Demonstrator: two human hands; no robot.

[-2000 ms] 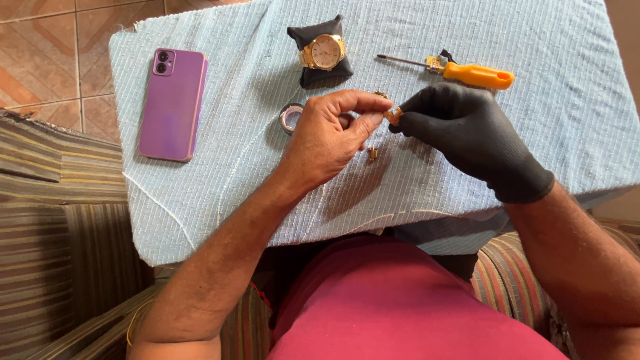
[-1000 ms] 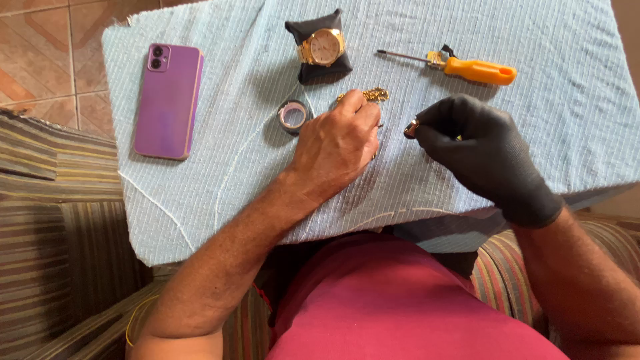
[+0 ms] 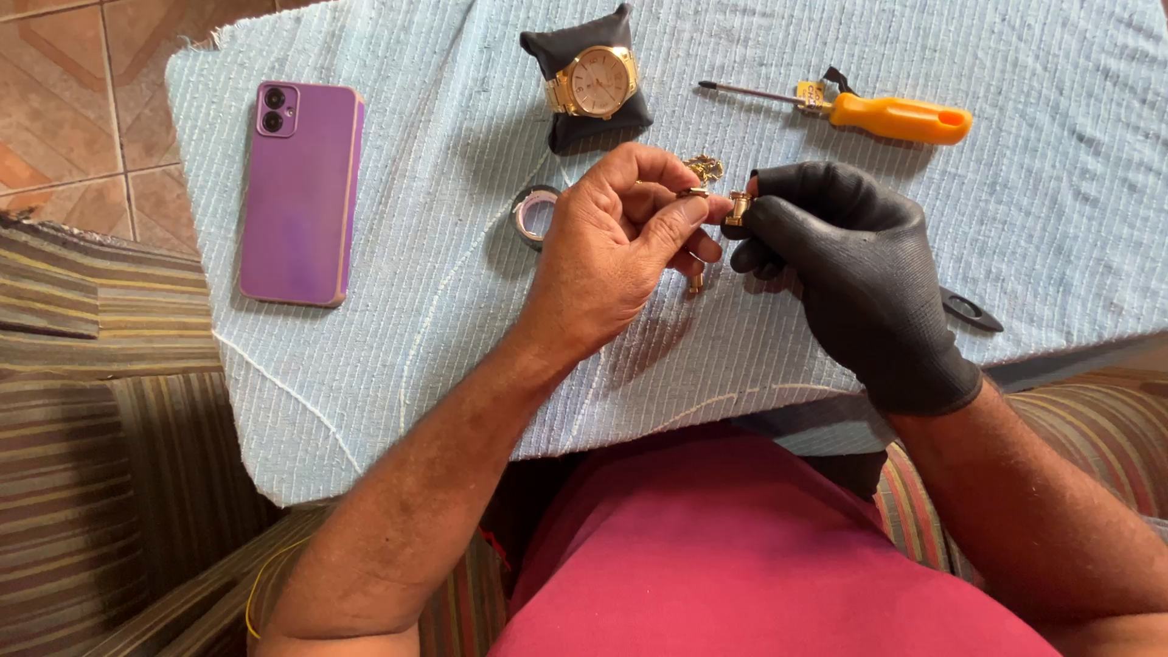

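Bare, my left hand [image 3: 620, 246] pinches a small gold metal piece [image 3: 693, 192] between thumb and index finger. My right hand [image 3: 849, 265], in a black glove, grips a gold metal link piece [image 3: 738, 209] at its fingertips, close beside the left fingers. Behind the left fingertips a gold chain [image 3: 704, 168] lies on the cloth, partly hidden. Another small gold piece [image 3: 696, 284] shows just below the left fingers. A roll of dark tape [image 3: 533, 217] lies left of that hand, partly covered by it.
A gold wristwatch [image 3: 599, 82] sits on a black cushion [image 3: 584, 135] at the back. An orange-handled screwdriver [image 3: 899, 119] lies back right, a purple smartphone [image 3: 299, 196] at left. A flat black tool [image 3: 973, 311] protrudes from behind the gloved hand. Light blue cloth [image 3: 438, 109] covers the table.
My left hand has lifted from the cloth near the chain and come back beside the right hand, now with a small gold piece in its fingers. The right hand still holds its gold piece.
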